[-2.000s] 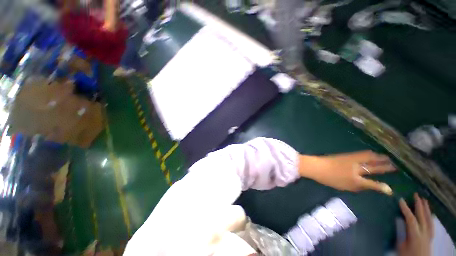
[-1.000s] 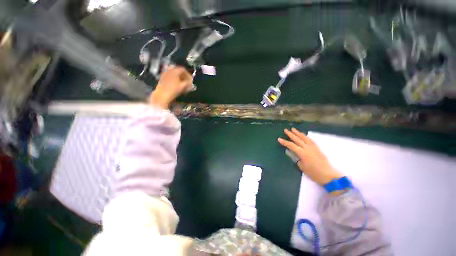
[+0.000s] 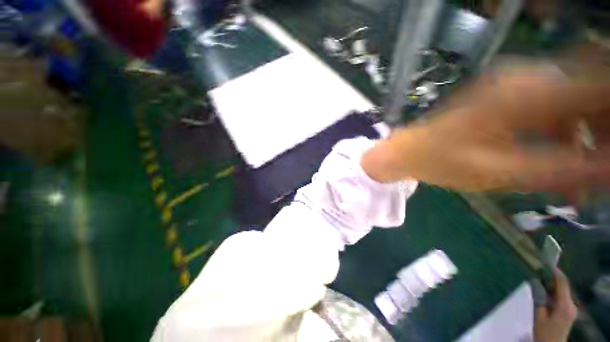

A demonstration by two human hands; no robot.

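Observation:
My left hand (image 3: pixel 495 133) is large and blurred, raised close to the camera at the right of the picture. Its fingers run towards the right edge, and whether it holds anything cannot be told. My right hand (image 3: pixel 556 310) is small at the lower right, with its fingers around a small flat white piece (image 3: pixel 552 252) that sticks up above them. The piece's exact kind is unclear. A short slanting row of white housing shells (image 3: pixel 416 284) lies on the dark green bench below my left forearm.
A white grid sheet (image 3: pixel 287 107) lies on a black mat (image 3: pixel 294 163) at the upper left. A worn metal rail (image 3: pixel 498 224) divides bench and belt. White corded parts (image 3: pixel 428 90) lie beyond an upright post (image 3: pixel 409 57). A white work mat (image 3: pixel 501 320) is lower right. A person's red sleeve (image 3: pixel 130 23) shows upper left.
My left hand has come back from the belt's corded parts and is now raised near the camera. My right hand now holds a white piece upright. The view has swung left.

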